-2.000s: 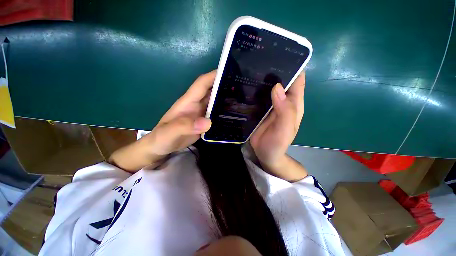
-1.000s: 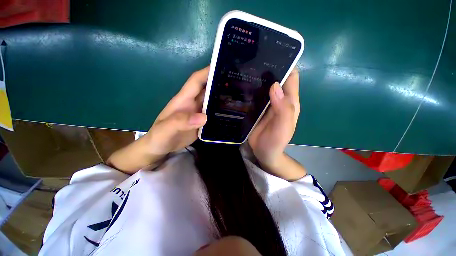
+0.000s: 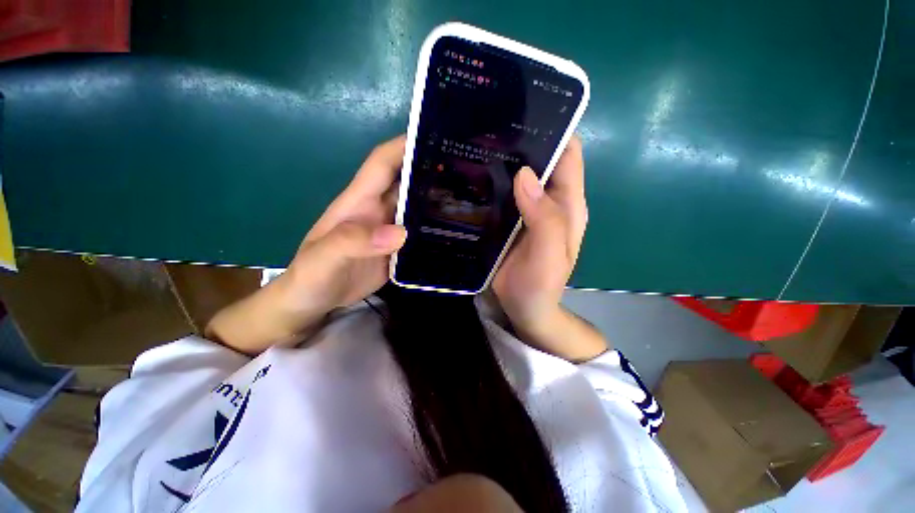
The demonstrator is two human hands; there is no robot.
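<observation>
A personal smartphone (image 3: 477, 150) with a white rim and a dark lit screen is held tilted above the near part of the bench. My left hand (image 3: 351, 225) grips its left side, with the thumb at the lower left edge. My right hand (image 3: 547, 235) grips its right side, with the thumb over the right part of the screen. The fingers behind the phone are hidden. The text on the screen is too small to read.
The glossy green bench top (image 3: 251, 170) spans the view. A red block (image 3: 60, 25) is at the back left. A yellow and white card edge (image 3: 5, 235) is at the far left. Below the bench are cardboard boxes (image 3: 737, 431) and red material (image 3: 828, 421).
The phone and both hands have shifted a little to the left in view. The bench and boxes have also shifted slightly left. The grip looks the same.
</observation>
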